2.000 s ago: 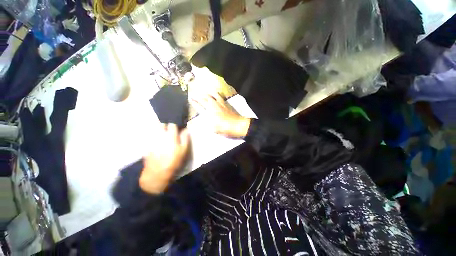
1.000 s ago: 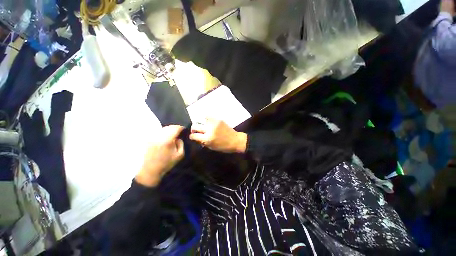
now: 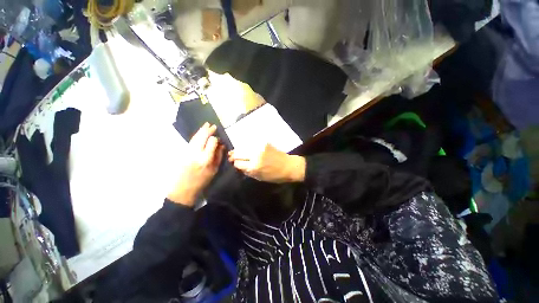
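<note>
A black cut panel (image 3: 192, 116) lies on the white table, its far end at the presser foot and needle (image 3: 201, 90). My left hand (image 3: 203, 163) rests on the panel's left side with the fingertips pressing it. My right hand (image 3: 266, 163) pinches the panel's right edge near the table's front edge, close to my left fingertips. The panel's near end runs down toward my dark clothing and its limit cannot be told. Wider stacked black pieces (image 3: 278, 80) lie right of the needle.
Sewn black pieces (image 3: 59, 171) lie at the far left. A pale oval lamp (image 3: 109, 80) stands left of the needle, with a yellow cord coil (image 3: 110, 10) above. A clear plastic bag (image 3: 402, 47) hangs at the right. Part of a person (image 3: 523, 65) shows at upper right.
Over two seconds my right hand came from beside the needle to the panel's near edge. Since one second ago my left hand has moved slightly up onto the panel.
</note>
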